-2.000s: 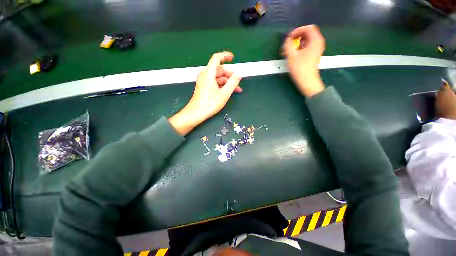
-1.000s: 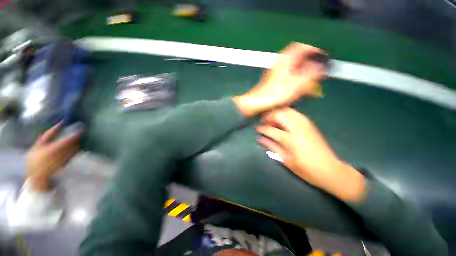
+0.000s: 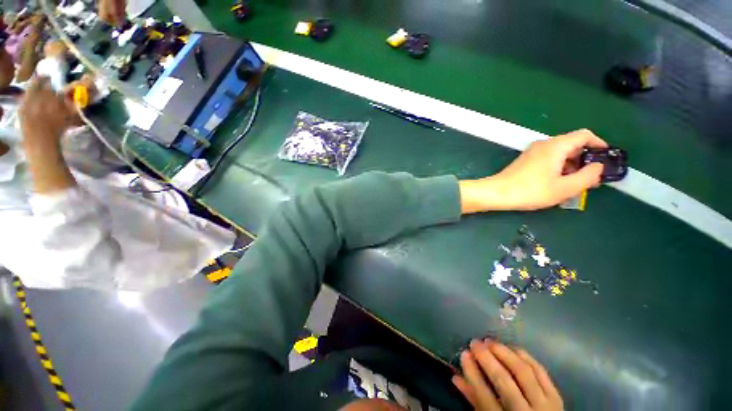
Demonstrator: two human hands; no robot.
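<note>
My left hand [image 3: 542, 177] holds a black rounded unit [image 3: 607, 164] in its fingertips, over the white rail at the right. A yellow and white tab [image 3: 576, 201] shows just below those fingers. My right hand [image 3: 510, 379] is low in the view by the bench's front edge, palm down, its fingers together. Its fingertips are over small dark bits, and whether it holds anything is hidden. A loose pile of tiny white, silver and yellow parts [image 3: 530, 277] lies on the dark green bench between my hands.
A clear bag of small parts [image 3: 323, 143] lies left of the pile. A slim dark tool [image 3: 408, 116] lies along the white rail [image 3: 481, 131]. A blue box with a cable [image 3: 201, 92] stands at the left, beside people in white coats. Several black units [image 3: 416, 44] sit on the green belt.
The view has swung left, bringing in the blue box and neighbours. My left hand now holds the black unit over the rail. My right hand has moved away from it, down to the bench's front edge.
</note>
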